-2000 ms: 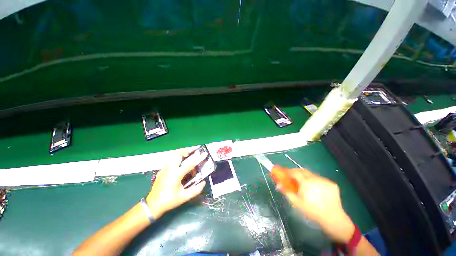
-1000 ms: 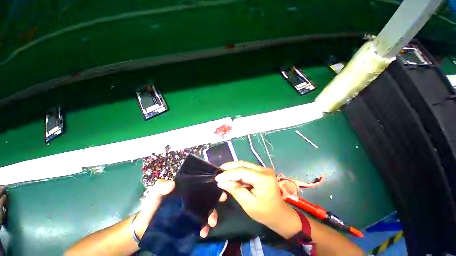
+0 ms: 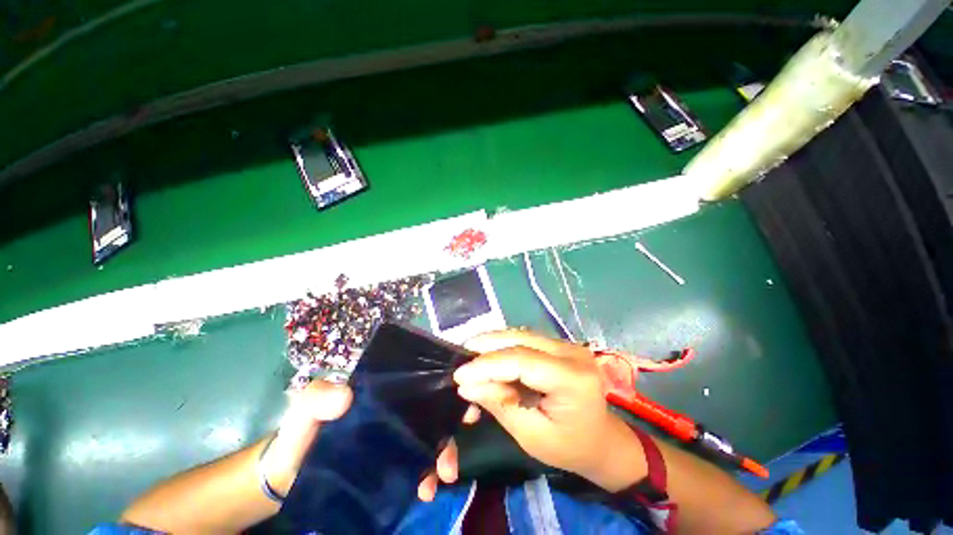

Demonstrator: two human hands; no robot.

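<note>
A phone unit [image 3: 402, 381] is held low in front of me, its plain black side up. My left hand [image 3: 314, 410] grips its left edge with the thumb, and fingertips show below its right edge. My right hand [image 3: 554, 392] pinches at its upper right edge. Glossy lines run to these fingertips; whether they are film creases or reflections I cannot tell. A heap of small phone components [image 3: 350, 322] lies behind the phone unit. A white pad with a dark square [image 3: 460, 300] lies beside the heap. No tweezers show; fingers hide part of my right hand's grip.
An orange air blow gun [image 3: 658, 416] lies right of my right hand, with a pale thin stick [image 3: 660, 263] behind it. Small red pieces [image 3: 466, 242] sit on the white rail [image 3: 596, 214]. Several open phones lie on the green belt [image 3: 502, 152]. Black foam trays [image 3: 836, 272] stand at right.
Two seconds ago my right hand held the orange blow gun; it now lies on the bench. The phone unit moved towards me, black side up, with both hands on it. The view has shifted down.
</note>
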